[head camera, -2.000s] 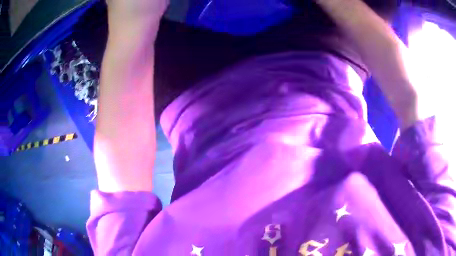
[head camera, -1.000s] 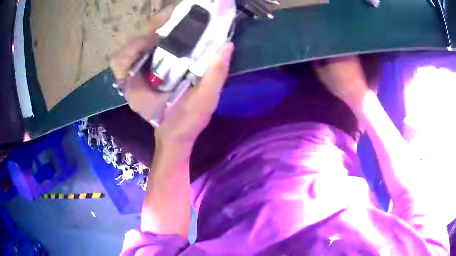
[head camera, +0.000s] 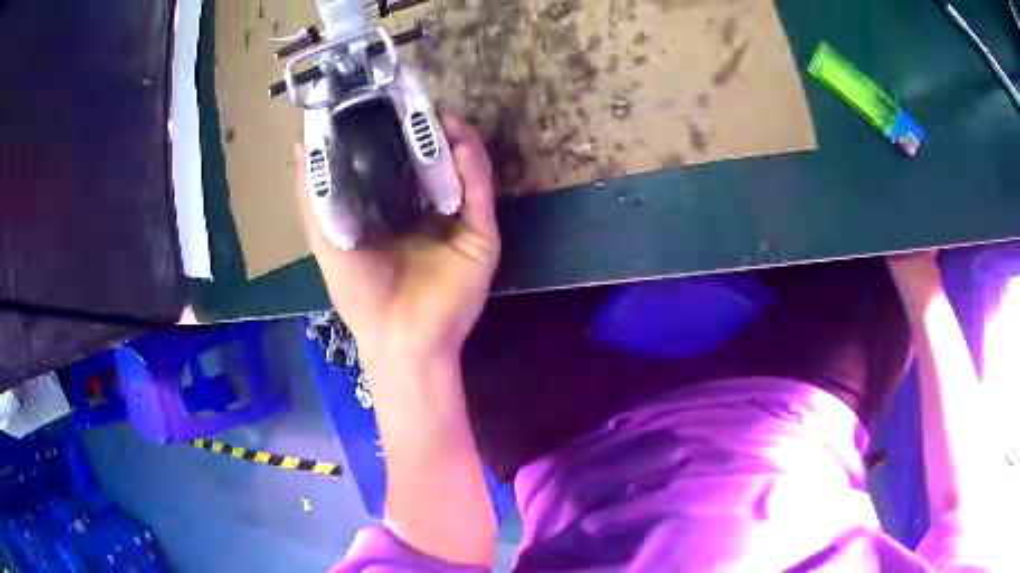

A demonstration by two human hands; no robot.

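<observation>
My left hand [head camera: 408, 269] holds a white and black model motorcycle [head camera: 375, 151] over the cardboard's left part, near the bench's front edge. A black wheel sits between two white side pieces with slotted grilles. A silver wire loop and thin dark crossbars are at its far end, by the picture's top edge. My fingers wrap around and under it and are partly hidden. My right forearm reaches to the bench edge at the right; the right hand is hidden beyond that edge.
Stained brown cardboard [head camera: 626, 101] lies on the dark green bench [head camera: 671, 218]. A green lighter with a blue end [head camera: 859, 94] and a thin metal rod [head camera: 984, 50] lie at right. Below left are a blue stool [head camera: 190, 386] and a blue bin [head camera: 336, 409] with small metal parts.
The view has shifted, showing more of the bench. My left hand has turned the model from its seat and red light to its wheel side. My right hand has gone out of sight.
</observation>
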